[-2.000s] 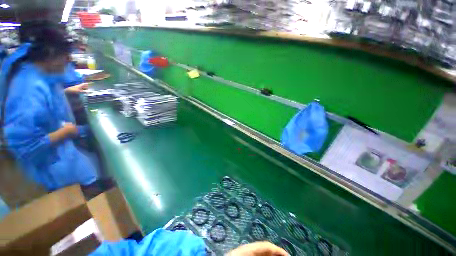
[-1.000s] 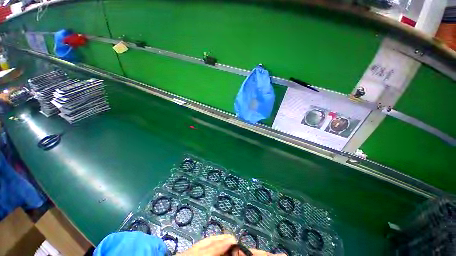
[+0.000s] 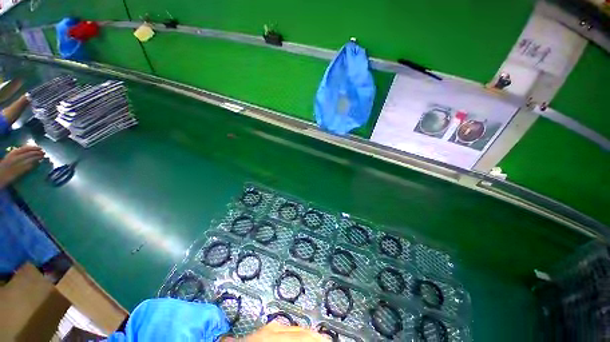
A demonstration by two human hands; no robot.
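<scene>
A clear blister tray (image 3: 435, 267) lies on the green bench in front of me, with black rings (image 3: 289, 286) in rows of square pockets. One pocket at its right back corner shows no ring. My left hand (image 3: 284, 331) is at the bottom edge, below a blue sleeve, over the near side of the tray. It is mostly cut off; its fingertips and anything in them cannot be made out. My right hand is not in view.
Piles of white slotted sheets (image 3: 100, 115) and dark scissors (image 3: 61, 174) lie at left, near another person's hands (image 3: 21, 163). An open carton (image 3: 30, 304) is at lower left. Stacked clear trays (image 3: 578, 294) stand at right. A blue bag (image 3: 346, 90) and instruction sheet (image 3: 445, 123) hang behind.
The view has turned right and down, bringing more of the tray and the stack at right into view. The fingers and dark part seen together at the bottom edge have dropped mostly out of view.
</scene>
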